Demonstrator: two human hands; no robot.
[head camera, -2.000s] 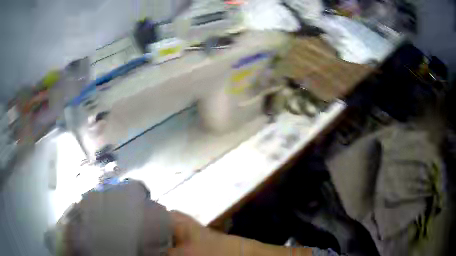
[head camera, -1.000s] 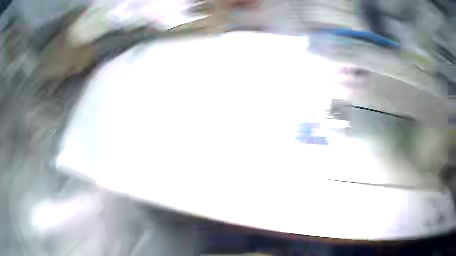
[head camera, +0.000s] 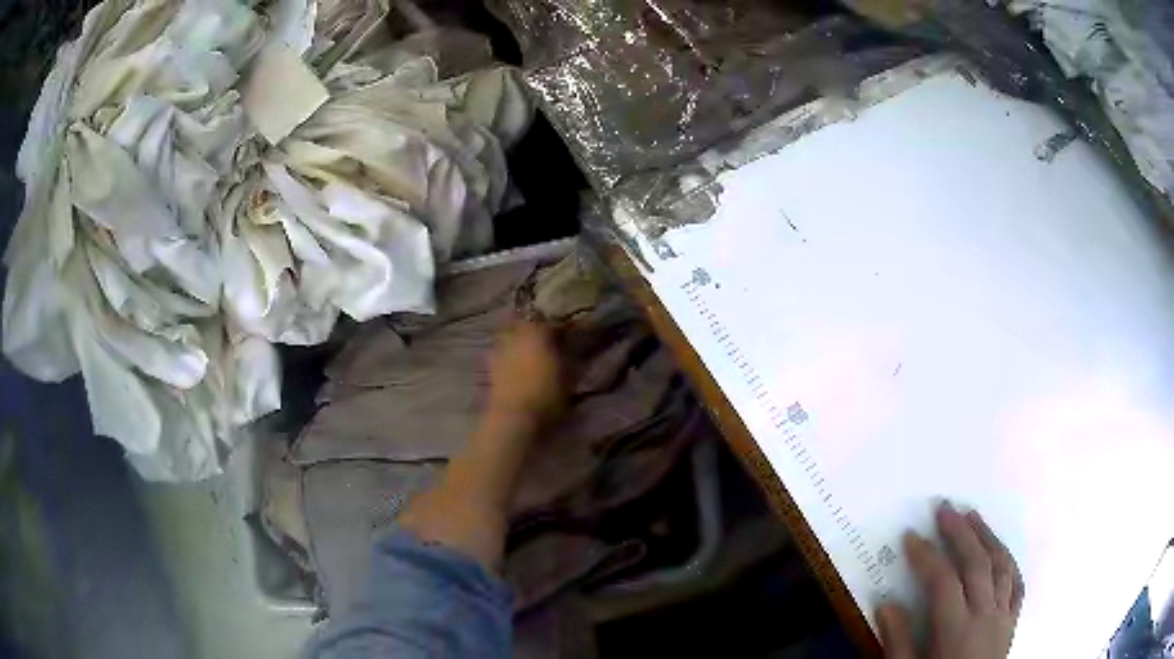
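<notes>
My left hand, with a blue sleeve, is on the stacked taupe and brown garment bundle below the table's left side. Its fingers reach the far part of the stack and are blurred, so I cannot tell whether they grip a piece. A small olive piece lies just beyond the fingers. My right hand lies palm down on the white machine table, fingers a little apart and empty, cut off by the bottom edge.
A big crumpled heap of off-white cut pieces is at the upper left. Plastic-covered surfaces border the table's far side. Ruler markings run along the table's brown front edge. A pale metal bar curves beside the bundle.
The view has swung left, from the machine to the bundle and white heap. My left hand is now on the bundle and my right hand on the table. The machine is out of view.
</notes>
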